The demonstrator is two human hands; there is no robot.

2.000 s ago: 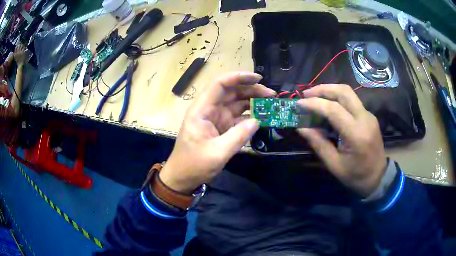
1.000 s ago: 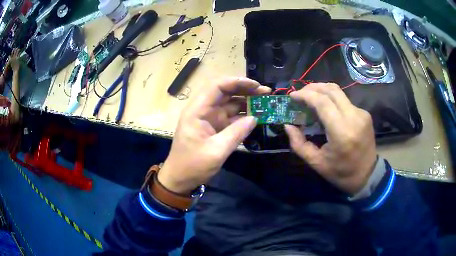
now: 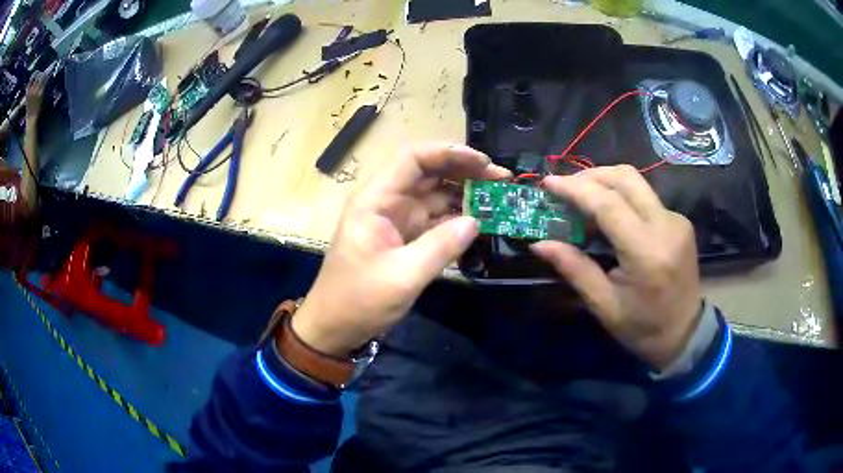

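Note:
A small green circuit board (image 3: 525, 212) is held face up over the near edge of the black speaker shell (image 3: 749, 199). My left hand (image 3: 393, 242) grips its left end between thumb and fingers. My right hand (image 3: 638, 254) is at its right side, with fingertips on the far edge and the thumb at the near edge. Red speaker wires (image 3: 599, 118) run from behind the board to the round speaker driver (image 3: 690, 115) in the shell. The wire ends at the board are hidden by the board and fingers.
Blue-handled pliers (image 3: 222, 166), a black microphone-like stick (image 3: 242, 66), a narrow black bar (image 3: 347, 139) and small dark screws (image 3: 365, 77) lie to the left. A spare speaker driver (image 3: 775, 76) and a blue-handled tool (image 3: 818, 189) lie at the right. A person's arm (image 3: 32, 129) shows far left.
The board has tilted slightly, its right end now lower and more exposed. The right thumb and fingers have shifted a little around it. The left hand keeps its grip.

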